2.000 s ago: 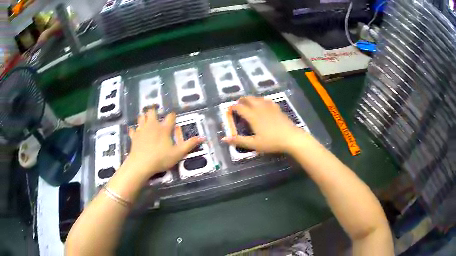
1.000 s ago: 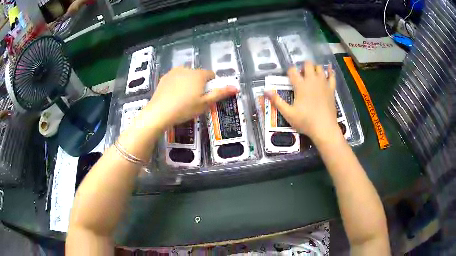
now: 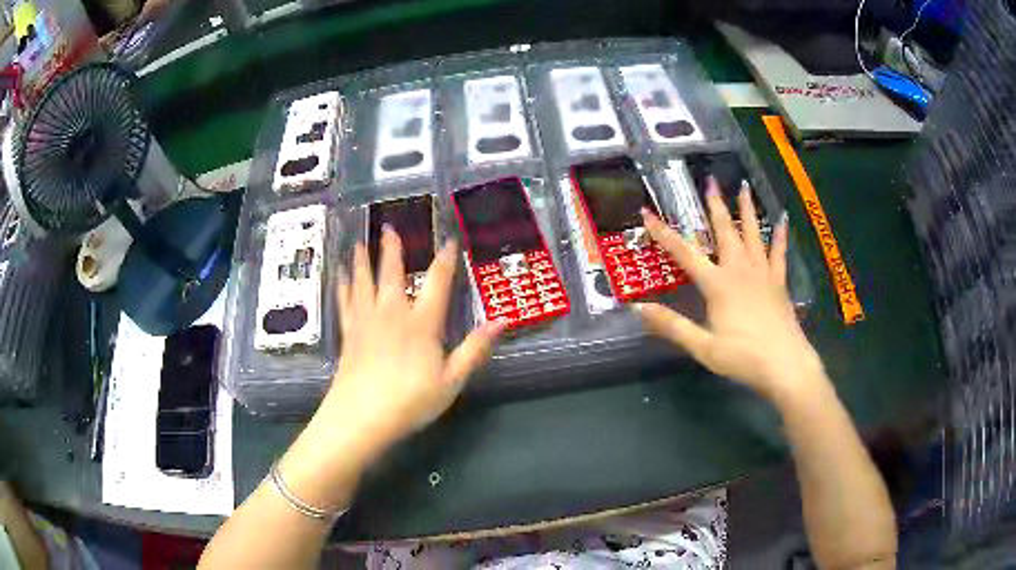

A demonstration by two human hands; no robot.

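Note:
My left hand [image 3: 401, 317] lies with spread fingers over a gold-edged phone [image 3: 403, 226] in the front row of the clear blister tray [image 3: 284, 384]. A red feature phone [image 3: 510, 256] lies face up beside it, keypad toward me. My right hand [image 3: 738, 292] is spread over the right end of the row, its fingers partly covering a second red phone [image 3: 607, 198] and a dark phone [image 3: 719, 175]. The displays are dark. Whether the fingertips touch the phones cannot be told.
White face-down phones [image 3: 494, 115] fill the back row; another [image 3: 292, 275] lies front left. A desk fan [image 3: 84, 145] and a smartphone [image 3: 187, 401] on white paper [image 3: 134, 445] stand left. An orange strip [image 3: 811, 214] and ridged tray stack [image 3: 980, 256] are right.
Front-row phones that showed their backs and batteries now lie face up, showing dark displays and red keypads. My hands have moved toward me, with fingers spread.

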